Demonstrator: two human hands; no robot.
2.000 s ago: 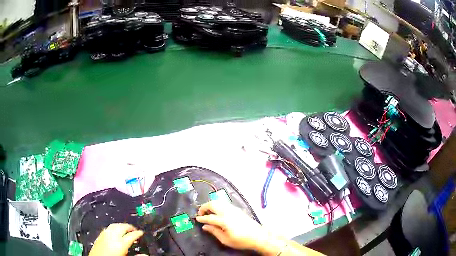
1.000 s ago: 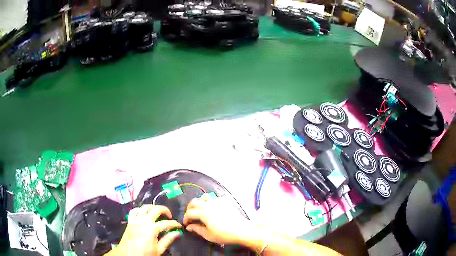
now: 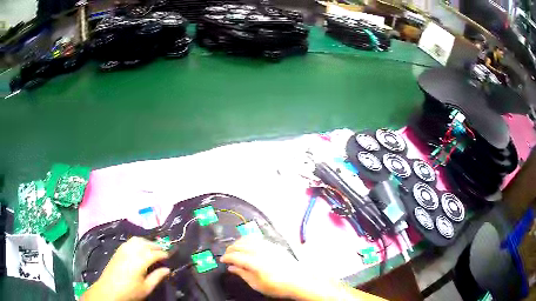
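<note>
The black lobed drum pad shell (image 3: 111,235) lies open side up at the lower middle, cut off by the bottom edge. Small green sensor boards sit in it: one at the top (image 3: 205,216), one in the middle (image 3: 204,261), one at the right by my fingers (image 3: 248,229). Thin white and yellow leads join them. My left hand (image 3: 132,267) is over the shell's left part, fingertips near a partly hidden board. My right hand (image 3: 253,264) is just right of the middle board. Whether either hand's fingertips hold a lead is too blurred to tell.
Main boards (image 3: 38,206) and a white parts box (image 3: 29,261) are at left. Blue-handled cutters (image 3: 308,217), a black cylindrical tool (image 3: 347,191) and a drum pad top with ringed circles (image 3: 426,196) lie at right. Black shells (image 3: 464,106) are stacked beyond; more stacks (image 3: 253,29) stand behind.
A second ago both hands were close together over the middle board. Now my left hand has moved left, away from it, and the board shows between the hands. The camera view has shifted slightly.
</note>
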